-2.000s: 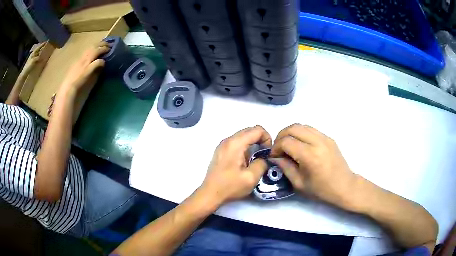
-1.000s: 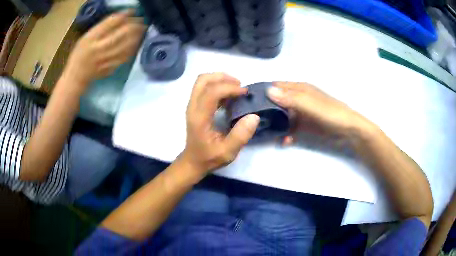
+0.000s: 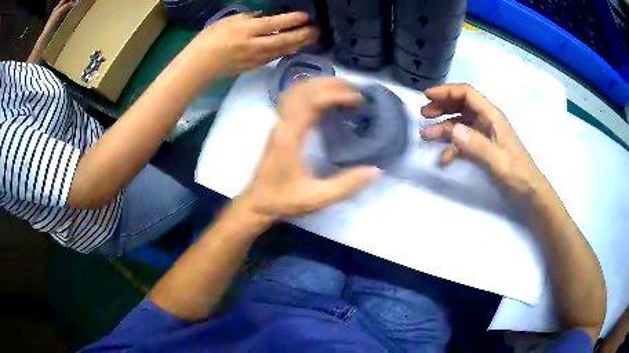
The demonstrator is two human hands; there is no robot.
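A dark grey plastic housing (image 3: 372, 131), blurred, is over the white foam sheet in front of me. My left hand (image 3: 293, 155) is around its left side, fingers and thumb spread wide; the blur hides whether they touch it. My right hand (image 3: 476, 138) is to the right of the housing, clear of it, with fingers apart and nothing seen in them. Another housing (image 3: 303, 74) stands on the sheet behind my left hand, partly covered.
Stacks of grey housings (image 3: 421, 41) stand at the back. A neighbour's arm (image 3: 158, 110) reaches in from the left, its hand (image 3: 255, 45) beside the stacks. An open cardboard box (image 3: 114, 41) holds shiny metal pieces. A blue tray (image 3: 538, 52) is at the back right.
The housing was between both hands; my right hand has come off it and moved right. My left hand has opened wider. The neighbour's hand has moved right toward the stacks.
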